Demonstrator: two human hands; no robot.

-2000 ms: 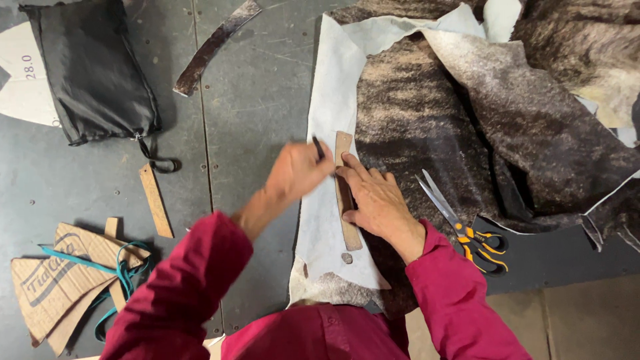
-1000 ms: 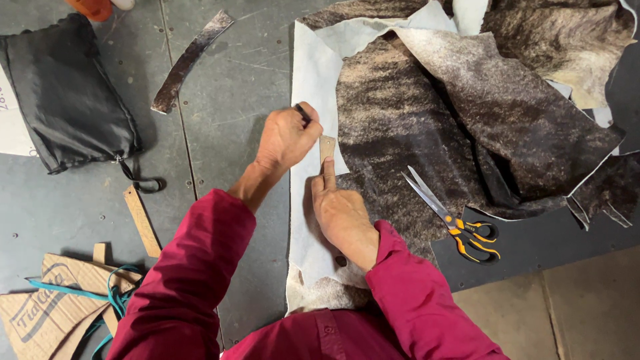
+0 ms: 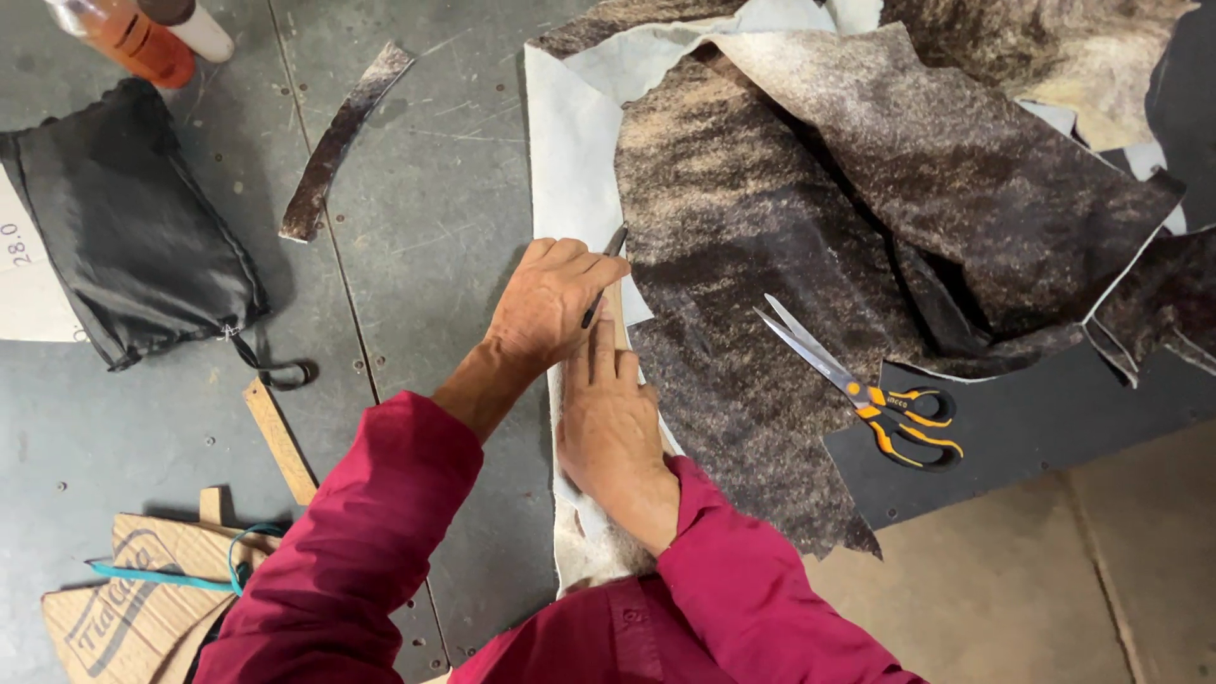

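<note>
My left hand [image 3: 553, 302] grips a slim dark pen-like tool [image 3: 616, 245], slanted over the pale underside of a hide [image 3: 575, 147]. Just below it, my right hand [image 3: 613, 423] presses down with fingers extended, its fingertips close to the left hand. Under and beside those fingers shows the edge of a narrow tan strip [image 3: 619, 318], mostly covered; the tool's lower end is near its top. Brindled hair-on hide [image 3: 741, 237] lies to the right of the pale part. Scissors [image 3: 860, 389] with black and orange handles rest on it, their blades slightly apart.
At left are a black drawstring pouch [image 3: 142, 223], a curved hide strip [image 3: 337, 152], a tan strip with a hole [image 3: 278, 442] and cardboard pieces [image 3: 142, 598] with a teal cord [image 3: 166, 575]. An orange bottle [image 3: 142, 43] stands upper left. The table edge [image 3: 1007, 480] runs lower right.
My left hand has come down toward the strip and my right hand since one second ago, still holding the tool. My right hand has shifted slightly left, with more fingers extended. The view has shifted somewhat.
</note>
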